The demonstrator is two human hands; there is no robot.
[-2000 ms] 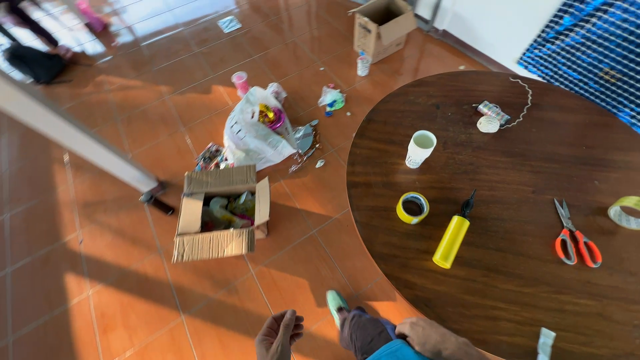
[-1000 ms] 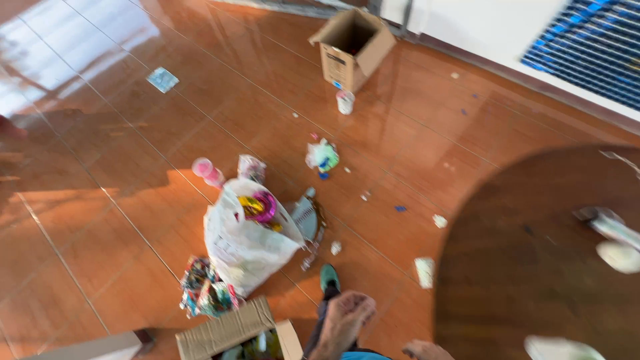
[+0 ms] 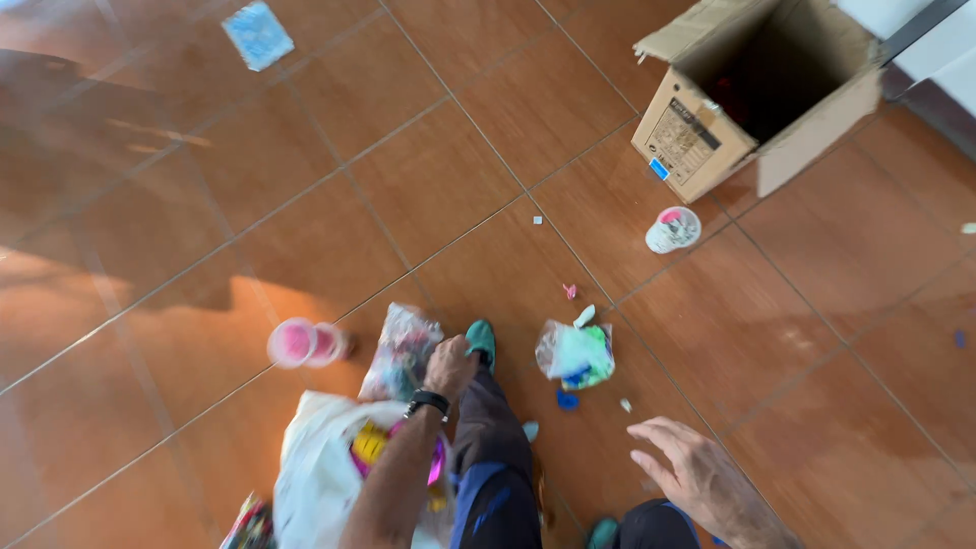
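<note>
My left hand, with a dark band on its wrist, is over the teal shoe, beside a clear plastic bag of mixed small items; its fingertips are hard to make out. Below it lies a white plastic bag with shiny yellow and magenta things in its mouth, partly behind my left forearm. My right hand hangs above the tiles at the lower right, fingers apart and nothing in them. Up and left of it is a small clear bag of green and blue balloons.
An opened cardboard box stands at the upper right, with a filled white cup near its base. Pink cups are left of the clear bag. A light-blue packet lies at the upper left. Small scraps dot the floor.
The view has swung from the round table down to the floor. The wooden table is out of frame. My right hand now shows with fingers spread; my left is beside the clear bag.
</note>
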